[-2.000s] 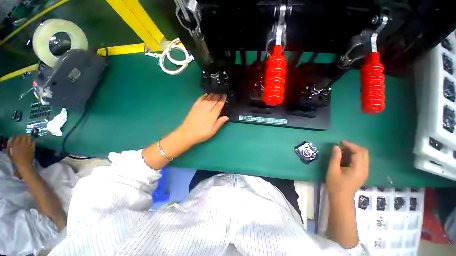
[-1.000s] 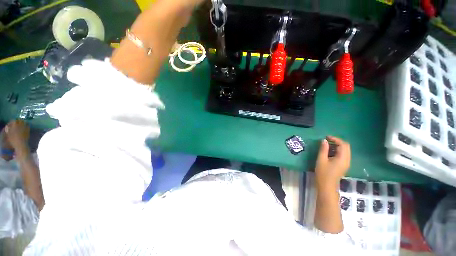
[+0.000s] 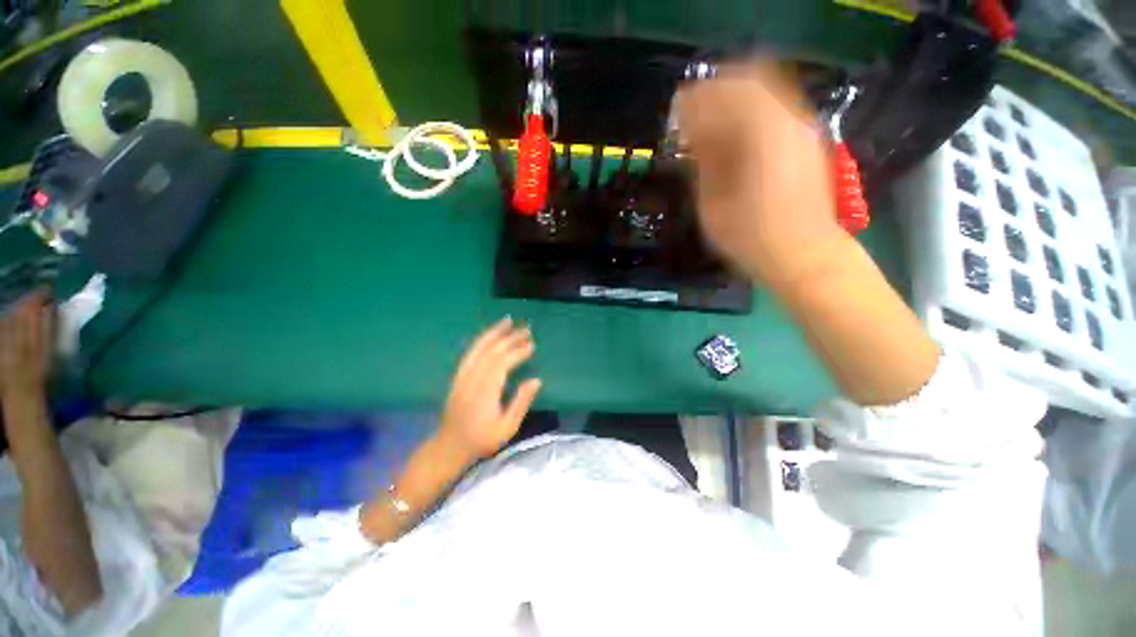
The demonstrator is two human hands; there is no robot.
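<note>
The black pressing jig (image 3: 523,276) stands on the mat with a pale label strip on its front edge. Its left red clamp handle (image 3: 532,168) hangs down, and the right red handle (image 3: 851,189) shows beside my right hand. My right hand (image 3: 754,162) is blurred over the middle and right stations; it hides the middle handle, and its grip is unclear. My left hand (image 3: 490,392) is empty, fingers apart, in front of the jig near the bench edge. A small dark squarish part with a silvery pattern (image 3: 719,356) lies on the mat.
Stacked white parts trays (image 3: 937,280) stand at the right. A white tray (image 3: 797,508) lies below the bench edge. A dark grey dispenser (image 3: 152,199), tape roll (image 3: 77,100) and white cord loops (image 3: 417,162) are at the left. Another person's hand (image 3: 25,342) is at far left.
My left hand went up over the left clamp and came back to the front; the left red handle now hangs down. My right hand has moved from the front mat up over the jig.
</note>
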